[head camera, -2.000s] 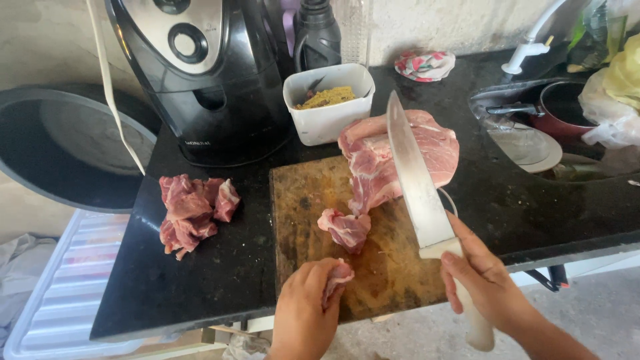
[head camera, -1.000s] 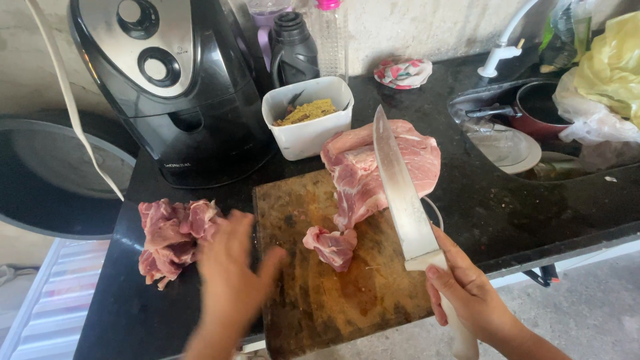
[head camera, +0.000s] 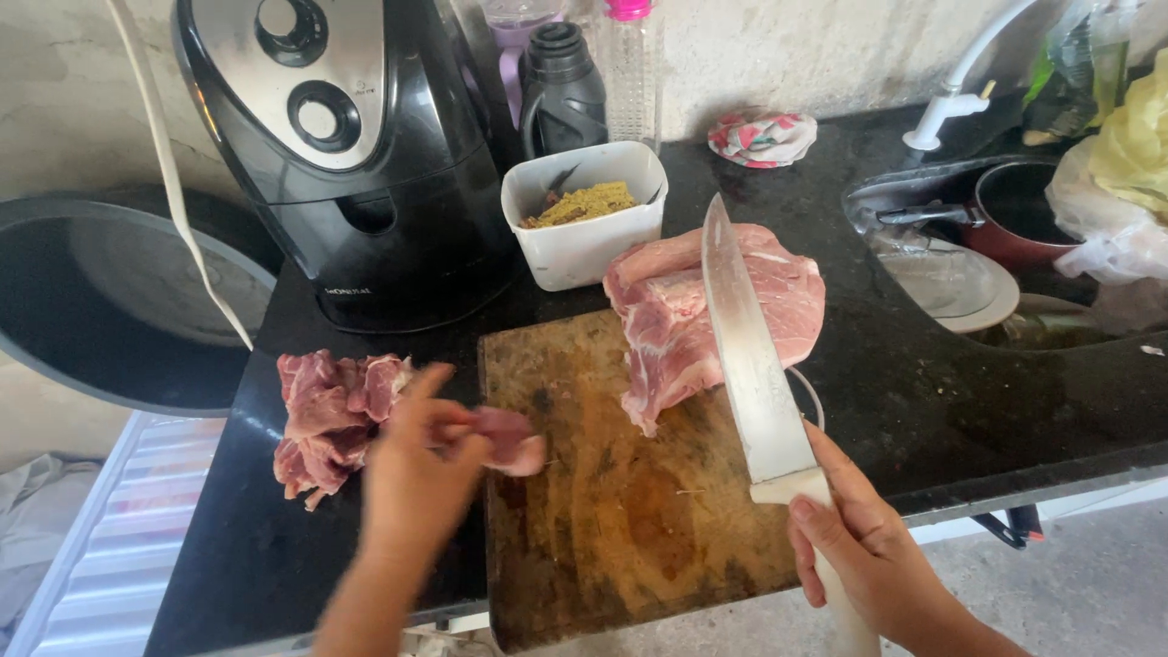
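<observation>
My right hand (head camera: 849, 538) grips the white handle of a large kitchen knife (head camera: 753, 374), its blade pointing up and away over a big slab of raw meat (head camera: 785, 292). That slab lies across the far right part of a worn wooden cutting board (head camera: 630, 511). Slightly blurred, my left hand (head camera: 424, 465) pinches a small piece of raw meat (head camera: 513, 442) above the board's left edge. Just beyond those fingers, a pile of cut raw meat (head camera: 324, 420) rests on the black countertop.
Behind the board stand a white plastic tub (head camera: 584, 246) with yellowish contents, a black air fryer (head camera: 365, 210) and a black thermos jug (head camera: 564, 96). At the right is a sink (head camera: 858, 196) with a plate (head camera: 949, 283) and a dark red pan (head camera: 1013, 242). A bunched cloth (head camera: 763, 139) lies near the wall.
The small piece of meat that lay on the board one second ago is now in my left hand, lifted toward the pile. My right hand still holds the knife.
</observation>
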